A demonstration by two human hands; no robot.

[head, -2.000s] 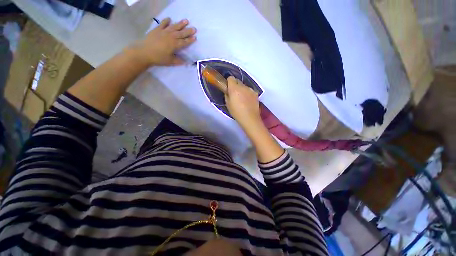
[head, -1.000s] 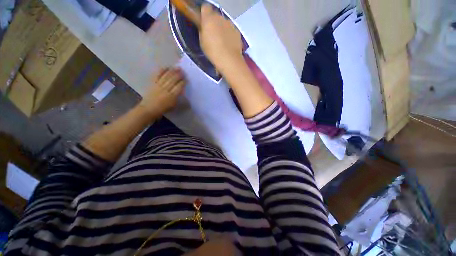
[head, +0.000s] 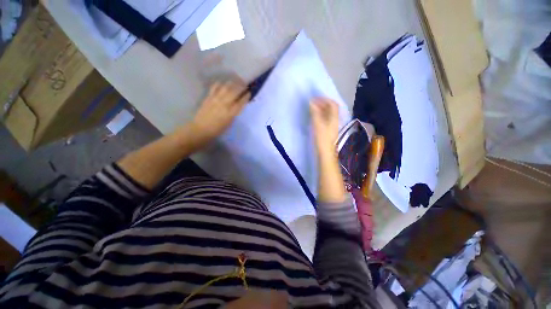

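Observation:
A white panel (head: 290, 90) lies on the pale cloth-covered table (head: 278, 18), with a dark strip (head: 292, 164) along its lower part and a dark band at its upper left edge. My left hand (head: 222, 104) is on that dark edge, fingers bent; whether it grips the edge is unclear. My right hand (head: 325, 114) is blurred over the panel's right side; its fingers look curled and its hold cannot be told. The steam iron (head: 356, 151), with an orange-brown handle, stands right of my right forearm, out of my hands. Its maroon hose (head: 365, 226) runs down from it.
A white and black panel stack (head: 417, 114) lies at the right, beside a cardboard strip (head: 456, 90). A pile with dark bands (head: 130, 24) lies at the upper left, near a white paper slip (head: 220, 25). A cardboard box (head: 54, 78) stands left of the table.
The iron has gone from my right hand to the table at the right. My right hand has moved onto the panel. My left hand has moved right and up to the panel's edge. The dark strip now shows.

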